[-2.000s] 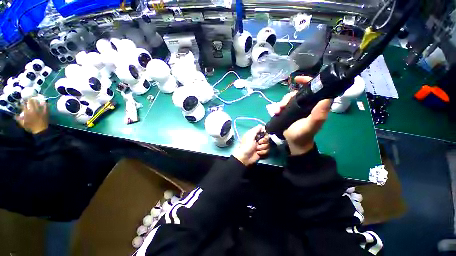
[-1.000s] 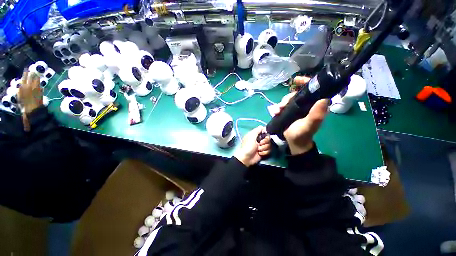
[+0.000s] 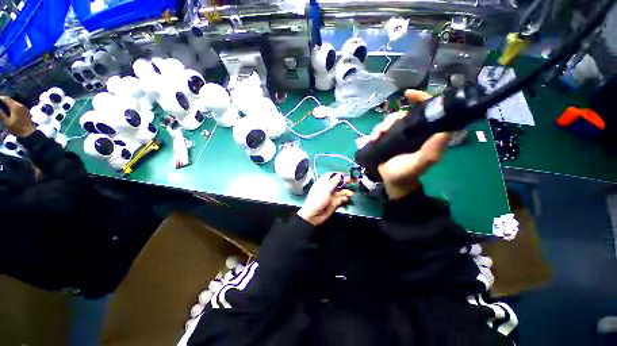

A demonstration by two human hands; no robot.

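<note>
My right hand is closed around a thick black electric screwdriver, its cable running to the upper right. My left hand is at the bench's front edge and pinches a small dark piece in its fingertips. A small open white part with dark insides lies just right of the left fingertips, below the driver's lower end; the driver partly hides it. The driver's bit cannot be made out. A white pan-tilt camera stands just left of my left hand, and another stands behind it.
Many white cameras crowd the left of the green bench. Yellow-handled pliers lie before them. A white cable and a clear bag are mid-bench. An orange item is far right. A neighbour's hand is far left. Open carton below.
My left hand has moved a little left, away from the driver's lower end, and a small dark piece now shows in its fingers. The neighbour's hand has moved up and left.
</note>
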